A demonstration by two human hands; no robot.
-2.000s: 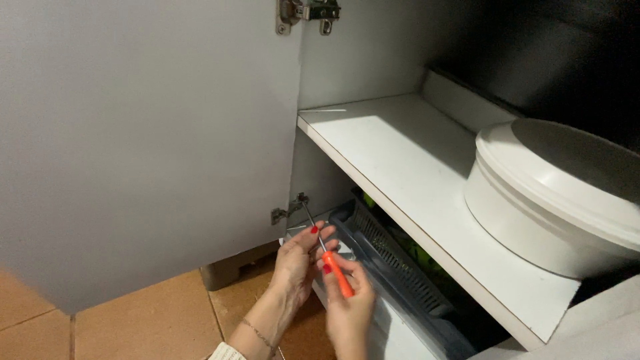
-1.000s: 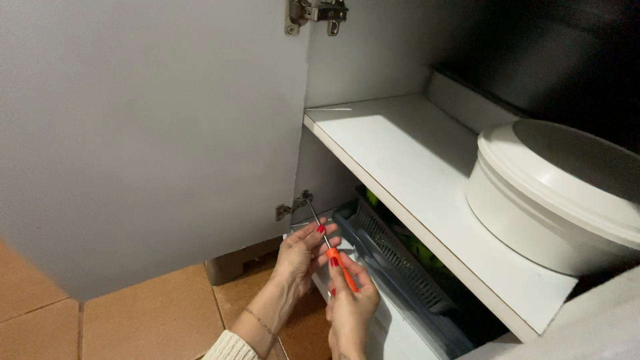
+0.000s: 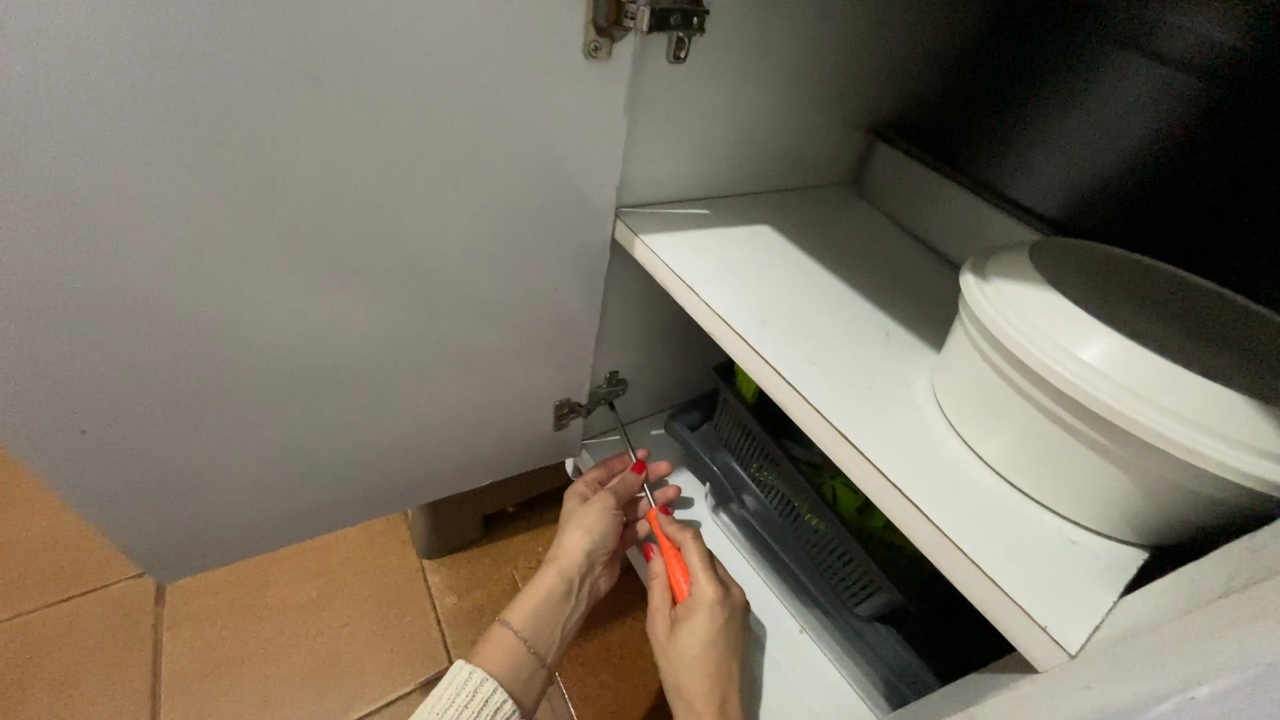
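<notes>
A screwdriver with an orange handle (image 3: 674, 565) slants up to the lower metal cabinet hinge (image 3: 606, 390), its tip at or close to the hinge. My right hand (image 3: 698, 610) is closed around the handle. Higher up, my left hand (image 3: 605, 515) pinches the metal shaft between thumb and fingers. The hinge joins the white cabinet door (image 3: 330, 280), which stands open on the left, to the cabinet's side wall. Whether the tip sits in a screw cannot be made out.
An upper hinge (image 3: 650, 25) shows at the top. On the middle shelf (image 3: 780, 290) stands a large white round container (image 3: 1070, 430). Below it, a grey plastic basket (image 3: 800, 510) with green things inside rests in a grey tray. Tiled floor (image 3: 300, 590) lies under the door.
</notes>
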